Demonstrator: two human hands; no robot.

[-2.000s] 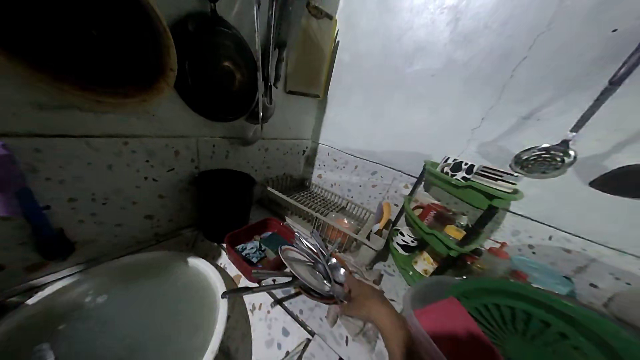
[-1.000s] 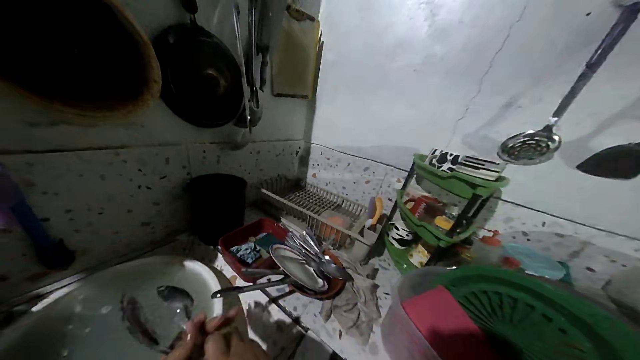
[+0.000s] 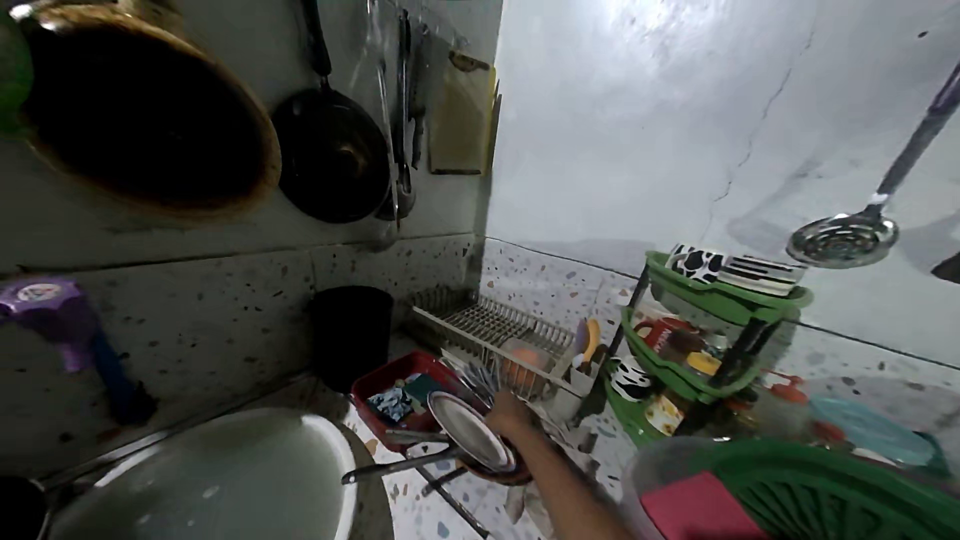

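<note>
One of my hands, apparently the right [image 3: 511,416], reaches in from the bottom edge to the metal cutlery [image 3: 480,381] heaped in a bowl [image 3: 495,474]; its fingers are partly hidden, so its hold cannot be told. Beside it a small plate [image 3: 469,431] leans tilted in the same bowl. A dark-handled utensil [image 3: 401,465] sticks out to the left, toward a white basin of water [image 3: 225,480]. My left hand is out of view. Behind the bowl lies a red tray [image 3: 367,390] with cloths or sponges in it.
A dish rack [image 3: 480,330] stands in the corner beside a black container [image 3: 351,337]. At right are a green tiered shelf [image 3: 694,375] with cups and jars, and a green basket [image 3: 840,480]. Pans [image 3: 334,157] and a skimmer [image 3: 844,236] hang above. A purple tap [image 3: 52,307] is at left.
One second ago hands were at the basin with a spoon; now a hand is at the cutlery bowl and none shows at the basin.
</note>
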